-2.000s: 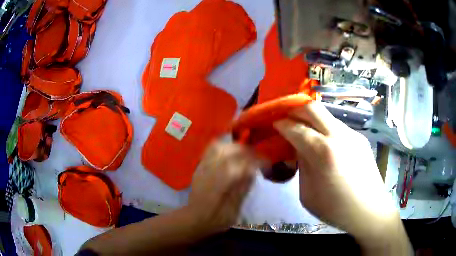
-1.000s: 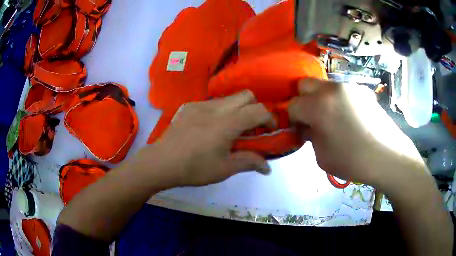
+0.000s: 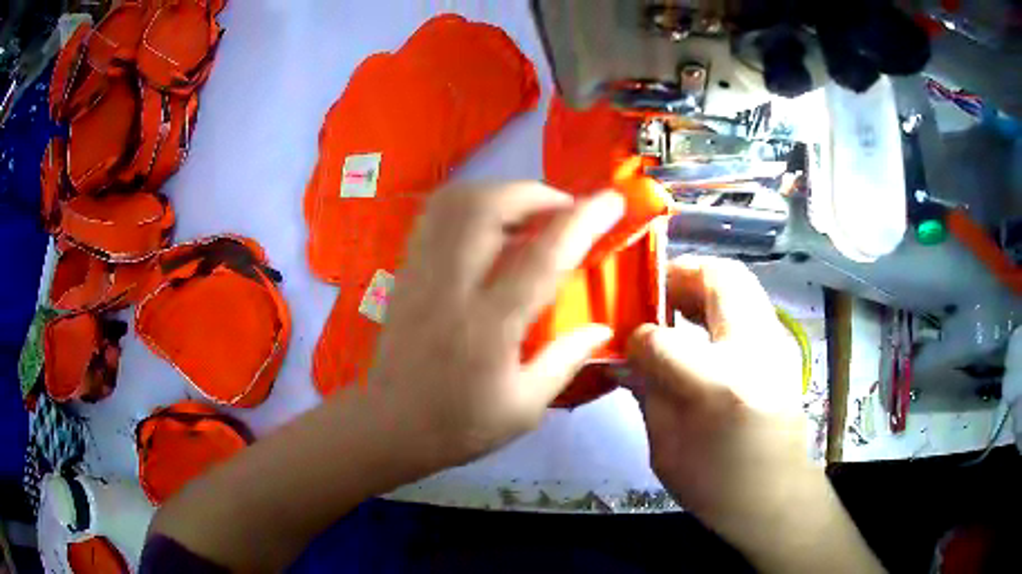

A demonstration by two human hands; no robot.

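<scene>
An orange pouch body point(image 3: 611, 294) with a pale raw edge is held between both hands, just below and left of the presser foot point(image 3: 672, 146). My right hand point(image 3: 723, 364) pinches its lower right edge between thumb and fingers. My left hand point(image 3: 471, 303) is on its left side, thumb at the lower edge and fingers over the top; it hides part of the pouch. Overlapping flat orange panels point(image 3: 415, 112) with white labels point(image 3: 360, 176) lie on the table left of the work. Another orange piece point(image 3: 577, 140) lies beside the machine head.
Sewn orange pouches point(image 3: 213, 325) are piled along the left. The grey sewing machine head point(image 3: 600, 45) stands upper right, with a white oblong part point(image 3: 857, 168). A yellow scissors handle point(image 3: 798, 348), a wooden stick point(image 3: 838, 370) and red-handled snips point(image 3: 901, 387) lie at right.
The pouch has been turned and its open inside with a pale edge now shows near the presser foot. My left hand has risen to its left side. The camera view has shifted.
</scene>
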